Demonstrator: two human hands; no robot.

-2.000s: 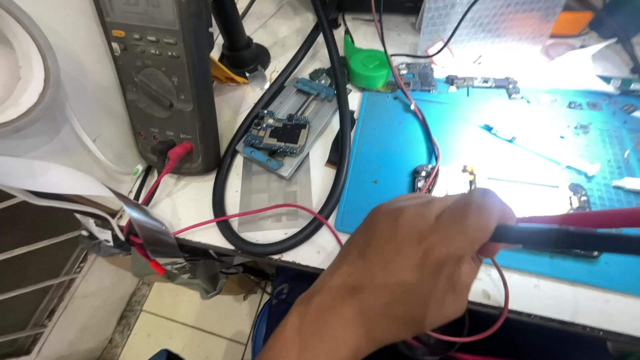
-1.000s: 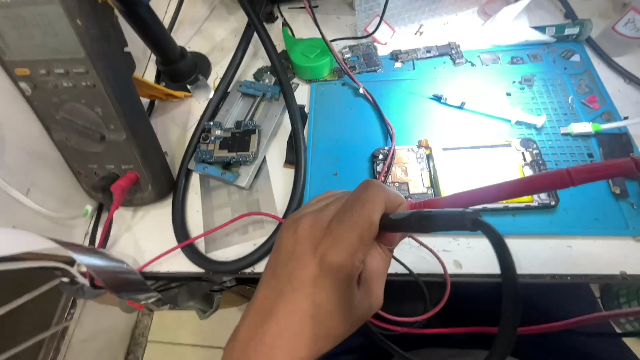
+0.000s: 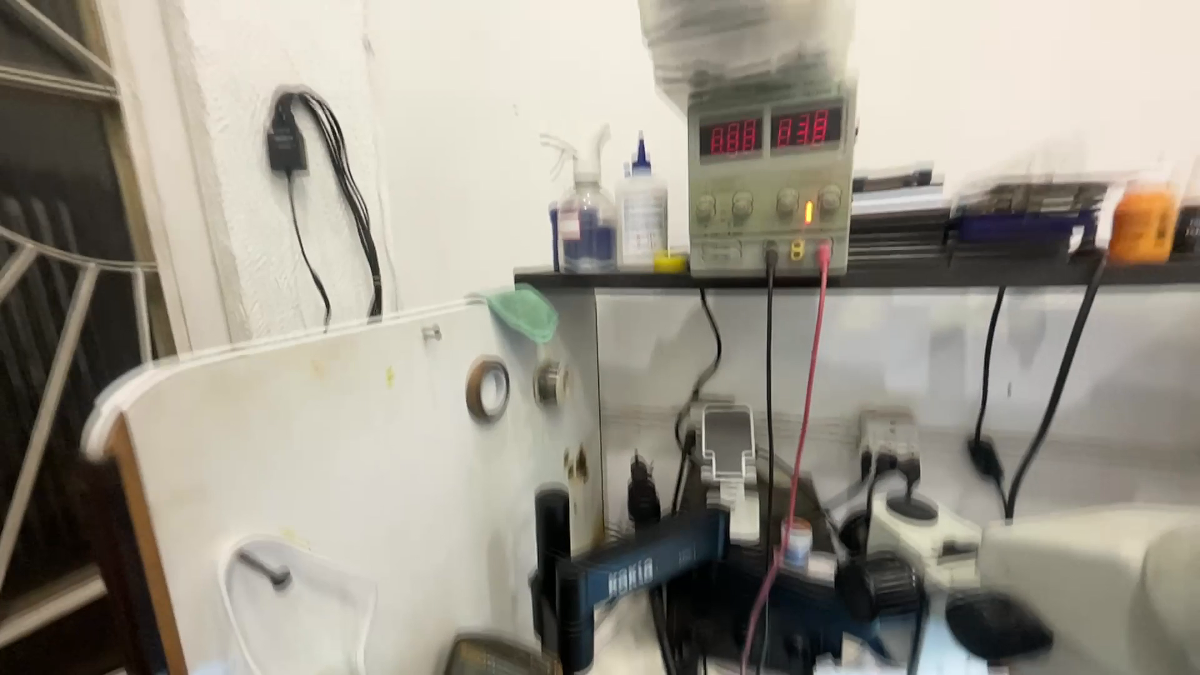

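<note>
Neither my left hand nor my right hand is in the head view, so what they hold is hidden. A bench power supply (image 3: pixel 771 187) with two lit red displays stands on a black shelf (image 3: pixel 619 280). A black lead (image 3: pixel 770 375) and a red lead (image 3: pixel 811 375) hang from its front sockets. Below them a dark jointed arm (image 3: pixel 647 562) crosses the lower middle, blurred. The top edge of a dark device, possibly the multimeter (image 3: pixel 502 654), shows at the bottom edge.
A spray bottle (image 3: pixel 588 225), a white nozzle bottle (image 3: pixel 644 211) and an orange container (image 3: pixel 1142 225) stand on the shelf. Tape rolls hang on the white side panel (image 3: pixel 309 450). A power adapter (image 3: pixel 889 436) with plugs is at the back wall. Pale equipment (image 3: pixel 1078 581) fills the lower right.
The view has swung far up, from the blue mat to the shelf and wall. The hand holding the red and black probes, the opened phone and the mat have left the view.
</note>
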